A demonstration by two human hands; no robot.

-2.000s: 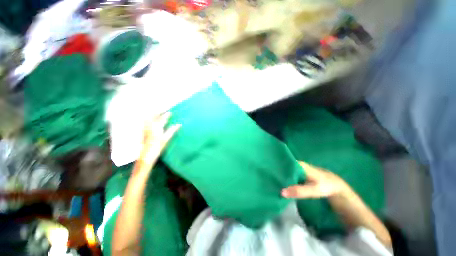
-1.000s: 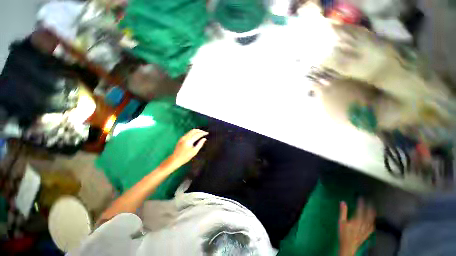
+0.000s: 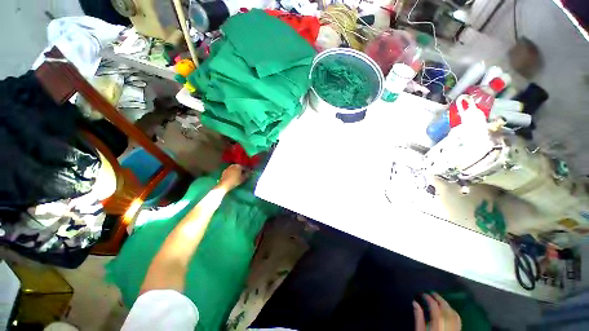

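Green cloth panels [image 3: 213, 242] hang in a heap at the left of my lap, beside the white table's corner. My left hand [image 3: 234, 176] is at their upper edge with its fingers curled on the cloth; the fingertips are small and partly hidden. My right hand [image 3: 440, 314] is at the bottom edge, partly cut off, fingers a little apart, with no cloth seen in it. More green cloth [image 3: 470, 311] lies beside it. The cream sewing machine [image 3: 478, 155] stands on the white table [image 3: 349, 168], with small green tabs [image 3: 491, 218] near it.
A heap of green panels [image 3: 258, 77] lies left of a round metal pot [image 3: 345, 81] of green strips. A white bottle [image 3: 397, 81] stands beside the pot. Black scissors [image 3: 526, 266] lie at the table's right end. A wooden chair [image 3: 110, 113] with dark clothing stands at left.
The green panel first held across my lap by both hands is gone from there. My left hand has moved onto the left hanging cloth. The view has turned, showing the machine.
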